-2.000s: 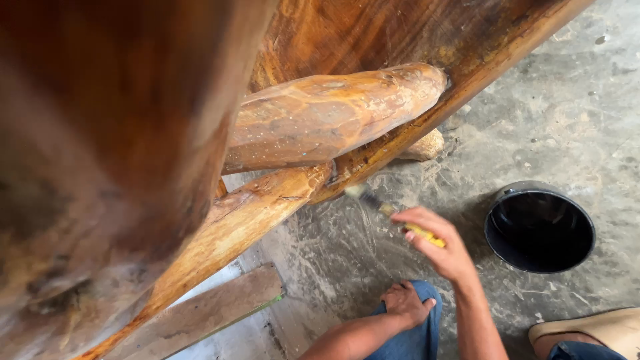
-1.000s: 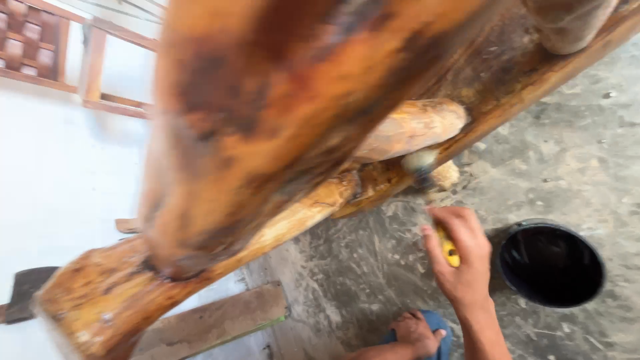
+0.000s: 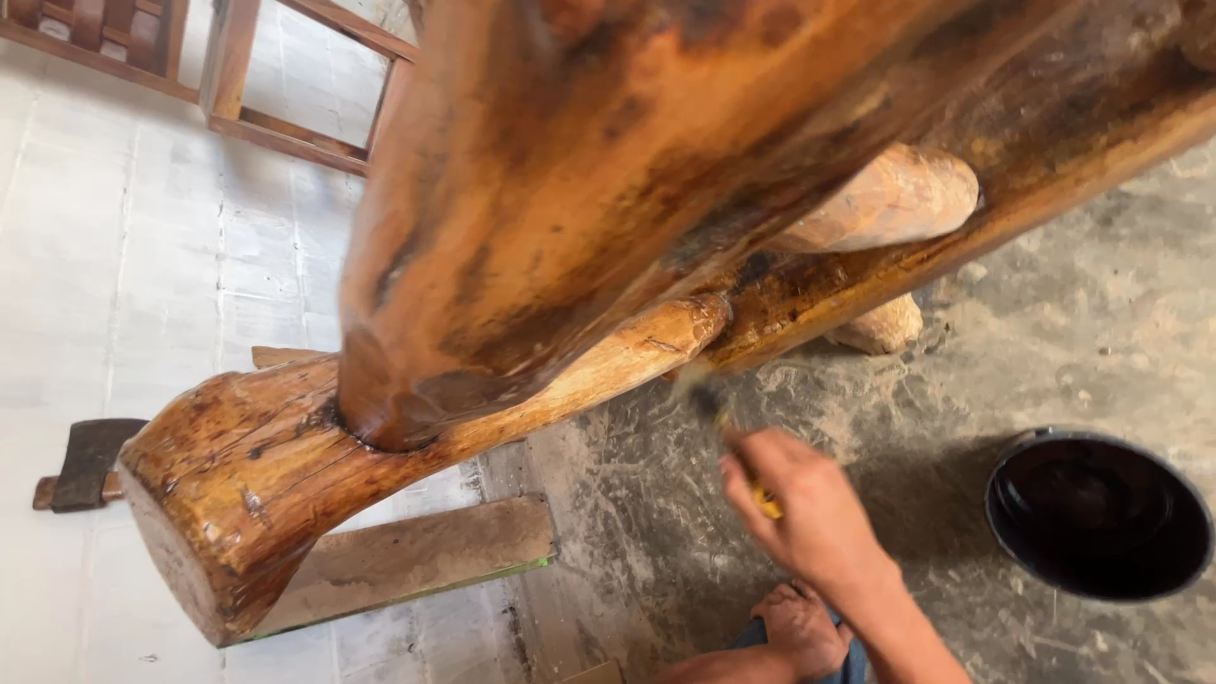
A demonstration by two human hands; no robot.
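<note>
My right hand (image 3: pixel 807 503) is closed around the yellow handle of a paintbrush (image 3: pixel 708 399). The blurred bristles are at the lower edge of a glossy brown log beam (image 3: pixel 855 285), close to where a lighter log piece (image 3: pixel 646 351) meets it; whether they touch the wood I cannot tell. My left hand (image 3: pixel 803 627) rests on my knee in blue cloth, low in the view, holding no tool. A large varnished wooden slab or trunk (image 3: pixel 532 218) spans the upper middle and hides part of the joints behind it.
A black bucket (image 3: pixel 1097 513) with a dark inside stands on the concrete floor at the right. A wooden plank (image 3: pixel 427 551) lies under the log's left end. At the far left is an axe head (image 3: pixel 93 464), and wooden frames (image 3: pixel 290 85) stand at the upper left.
The view has swung, bringing the log's left end and the frames into sight. A second ago the brush was by the pale rounded log end; now it is lower left along the beam's edge.
</note>
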